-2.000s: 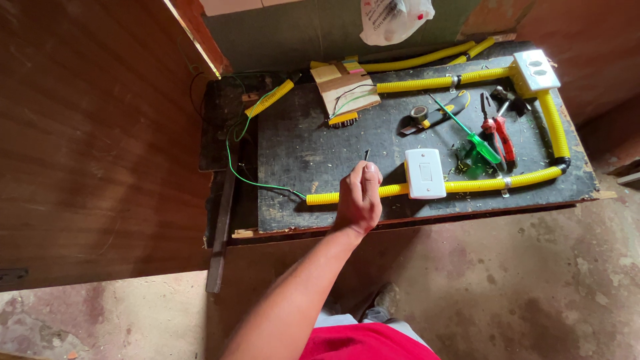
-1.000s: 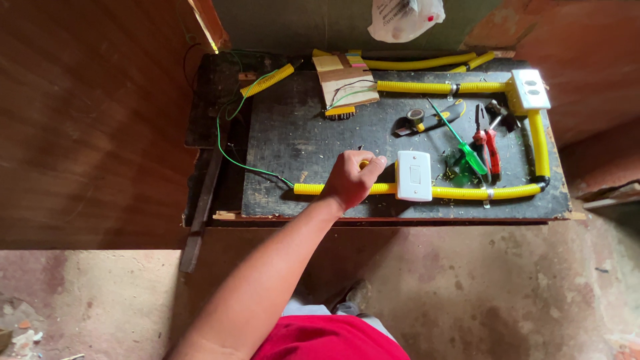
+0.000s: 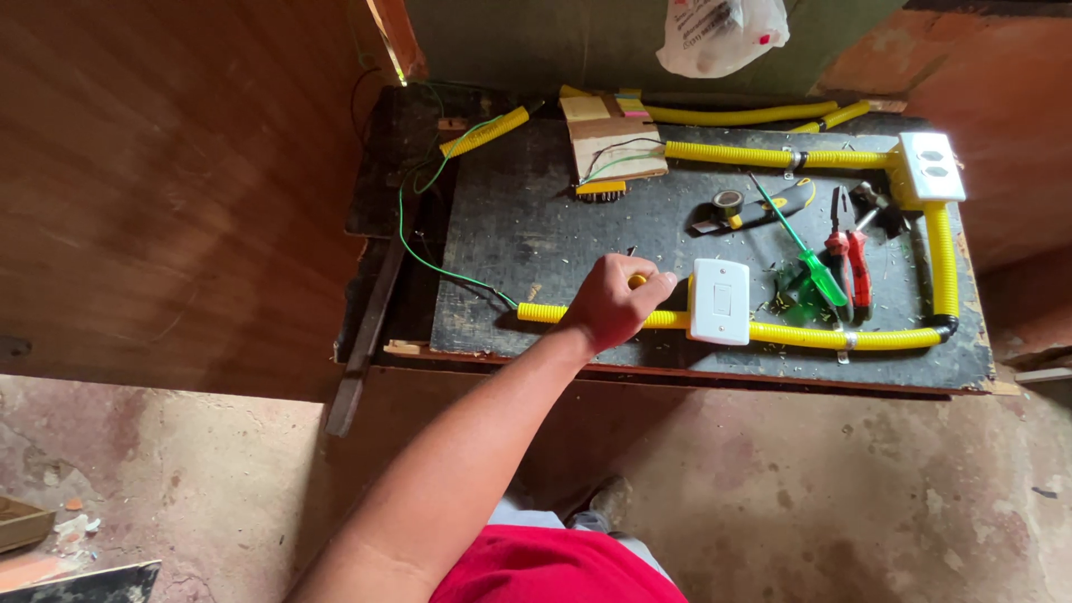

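My left hand [image 3: 620, 301] is over the lower run of yellow corrugated conduit [image 3: 544, 313], left of a white wall switch [image 3: 721, 301]. Its fingers are closed around a small object with a round yellow end [image 3: 637, 281]; the rest of it is hidden, so its kind is unclear. My right hand is out of view. A green wire [image 3: 444, 271] comes out of the conduit's left end. A white double socket [image 3: 931, 167] sits at the board's upper right corner. Between them lie a green screwdriver [image 3: 821, 276], red-handled pliers [image 3: 850, 260], a utility knife [image 3: 775, 208] and a tape roll [image 3: 728, 202].
The dark board [image 3: 511, 218] carries wire scraps. A cardboard piece [image 3: 615, 142] lies beside a yellow brush [image 3: 600, 189]. A short conduit piece [image 3: 484, 131] is at upper left. A wooden panel [image 3: 167, 184] stands at left; a plastic bag [image 3: 722, 33] hangs behind.
My left hand has turned, and its thumb now points right toward the switch. The dark tip that rose from the fist two seconds ago has given way to a yellow end beside the thumb.
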